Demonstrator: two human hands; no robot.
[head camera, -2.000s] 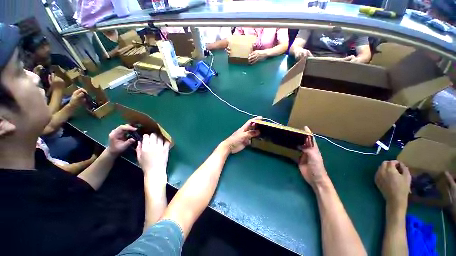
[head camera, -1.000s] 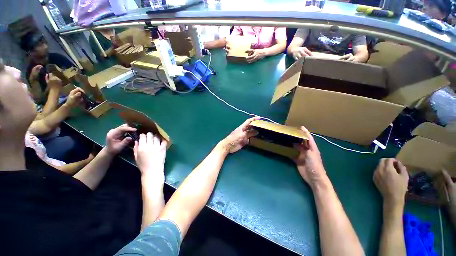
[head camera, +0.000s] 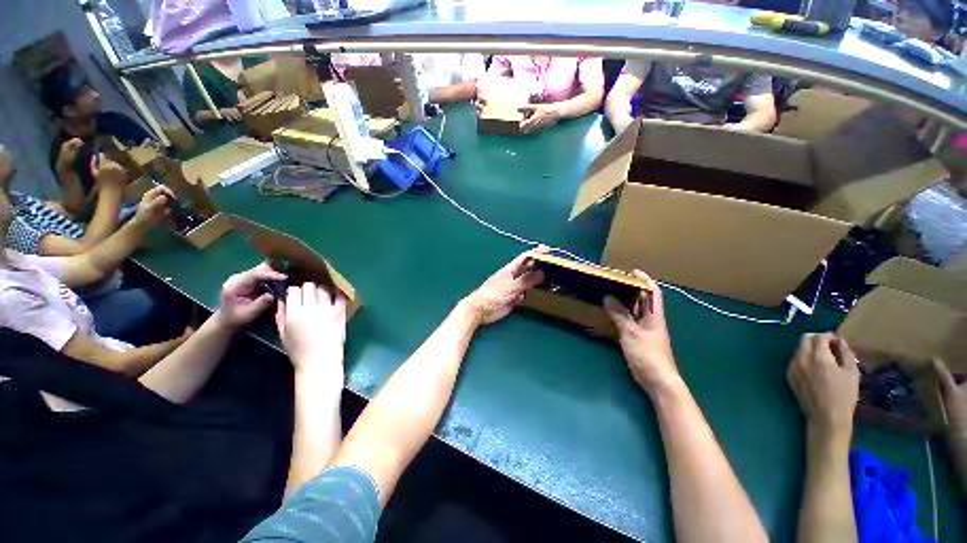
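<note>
A small brown cardboard box (head camera: 573, 310) is held between my two hands just above the green bench, in the middle of the view. Its lid is partly raised, and dark contents (head camera: 581, 284) show in the gap. My left hand (head camera: 507, 288) grips the box's left end. My right hand (head camera: 643, 331) holds its right end, with a finger or thumb at the opening. What the dark contents are cannot be told.
A large open carton (head camera: 721, 242) stands beyond my right hand. A white cable (head camera: 477, 217) crosses the green bench (head camera: 509, 392). Neighbours' hands hold small boxes at left (head camera: 308, 265) and right (head camera: 901, 329). A blue cloth (head camera: 885, 498) lies lower right. A metal-framed shelf (head camera: 477, 48) spans above.
My right fingers have moved inward over the box opening. The box stays nearly in place. The left neighbour's head has left the picture, and more people show behind.
</note>
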